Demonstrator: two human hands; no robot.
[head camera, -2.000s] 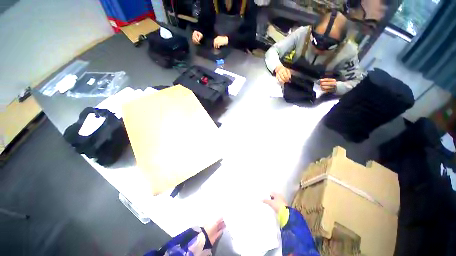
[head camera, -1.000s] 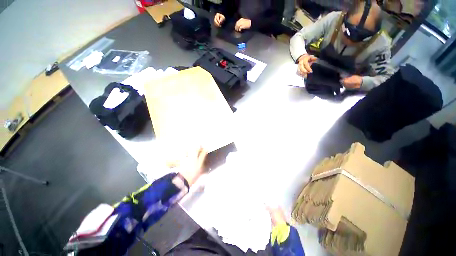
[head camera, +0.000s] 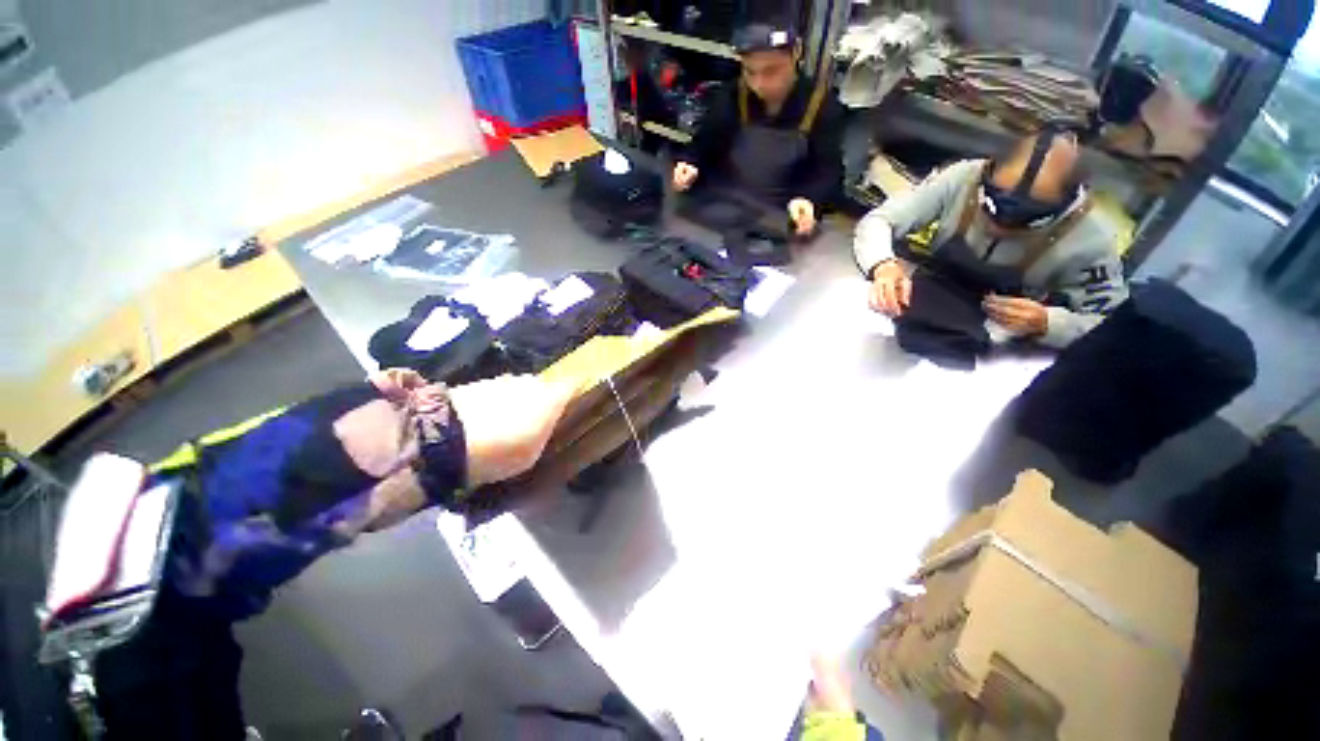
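The tan cardboard envelope (head camera: 586, 379) is tilted up at the middle left of the table, its dark inner side showing. My left hand (head camera: 497, 420) is at its near left end and appears to grip it; fingers blend with the tan surface. My right hand (head camera: 830, 683) is at the bottom edge, small, blurred and partly cut off. It is beside white paper (head camera: 724, 673) that merges with the glare, so its grip is unclear.
Black fabric bundles (head camera: 434, 336) lie behind the envelope, near clear plastic bags (head camera: 449, 253). A strapped cardboard stack (head camera: 1079, 623) is at right, a large black bundle (head camera: 1136, 384) beyond it. Two people sit across the table; one holds black fabric (head camera: 941, 316). A blue crate (head camera: 524, 73) is far back.
The envelope has gone from lying flat to tilted up. My left hand has moved from its near edge to its left end. The view has risen, and my right hand shows lower in the picture.
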